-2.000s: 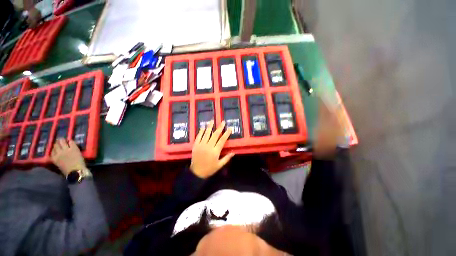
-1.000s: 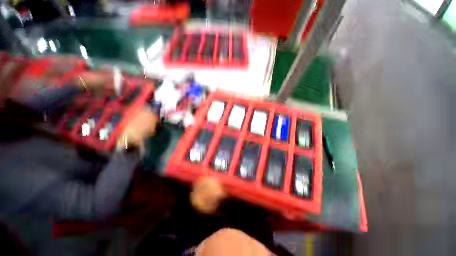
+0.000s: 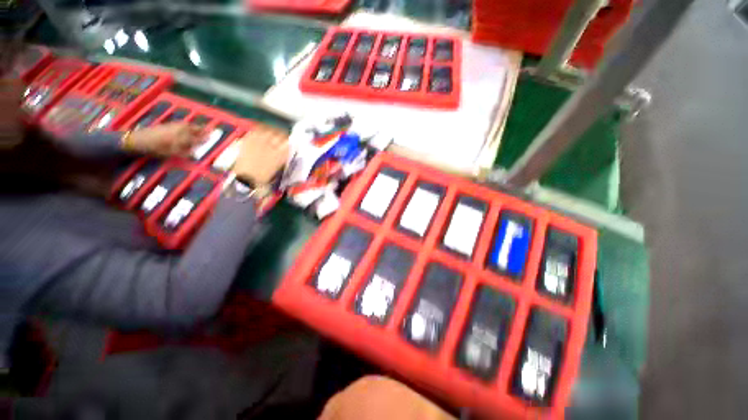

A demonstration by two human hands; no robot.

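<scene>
A red tray [image 3: 361, 335] lies at an angle on the bench in front of me. It holds phone backs [image 3: 484, 332] in two rows of five. In the far row, three slots show white batteries [image 3: 420, 208] and the fourth a blue battery [image 3: 511, 244]. The fifth far slot and the near row show black backs with pale labels. A heap of loose batteries [image 3: 324, 160], white, blue and orange-red, lies beyond the tray's left corner. Neither of my hands is in view.
A neighbour's hands [image 3: 262, 157] and grey sleeves work over another red tray at left. A filled red tray [image 3: 381, 100] lies on the white board [image 3: 480, 115]. A metal post [image 3: 590, 98] rises behind my tray. A dark pen [image 3: 599, 308] lies right of it.
The view has swung, and my tray looks larger and more tilted. My left hand, earlier at its near edge, has left the picture. The neighbour's hand has moved up beside the battery heap.
</scene>
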